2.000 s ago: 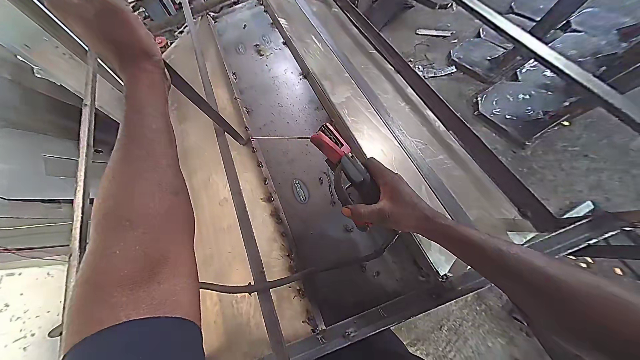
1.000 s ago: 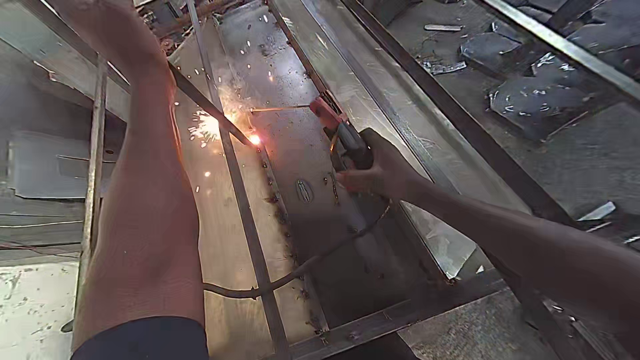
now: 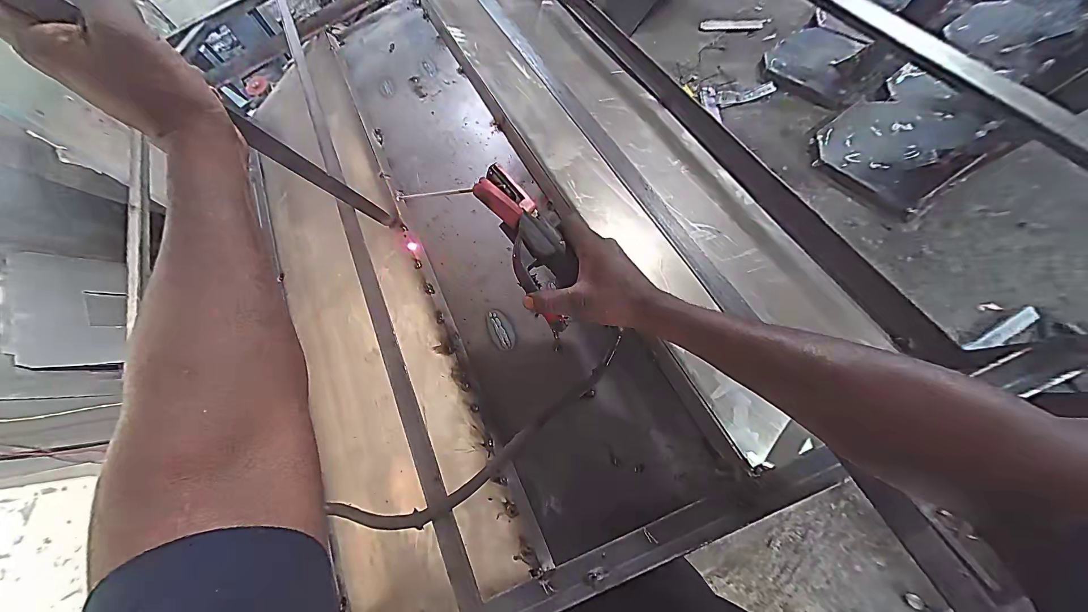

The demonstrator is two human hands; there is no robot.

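Note:
My right hand (image 3: 595, 280) is closed around a red and black welding electrode holder (image 3: 527, 225). A thin welding electrode (image 3: 438, 194) sticks out of its jaws to the left, its tip beside the seam of a metal sheet panel (image 3: 459, 289). Just below the tip, a small weld spot (image 3: 413, 247) glows pink on the seam. The end of a dark metal bar (image 3: 319, 178) rests near that spot; its upper end runs up behind my left wrist. My left hand (image 3: 93, 59) is at the upper left, partly cut off by the frame, and its grip on the bar is hidden.
A black cable (image 3: 527, 433) crosses the panel below the holder. Tack welds line the seam. A dark steel frame (image 3: 663, 535) borders the panel, and a steel bar (image 3: 960, 76) crosses the upper right. Dark metal pieces (image 3: 901, 140) and scraps lie on the floor at right.
One second ago a bright arc with flying sparks burned at the seam; now only a small glowing spot shows there. Two seconds ago there was no arc or glow.

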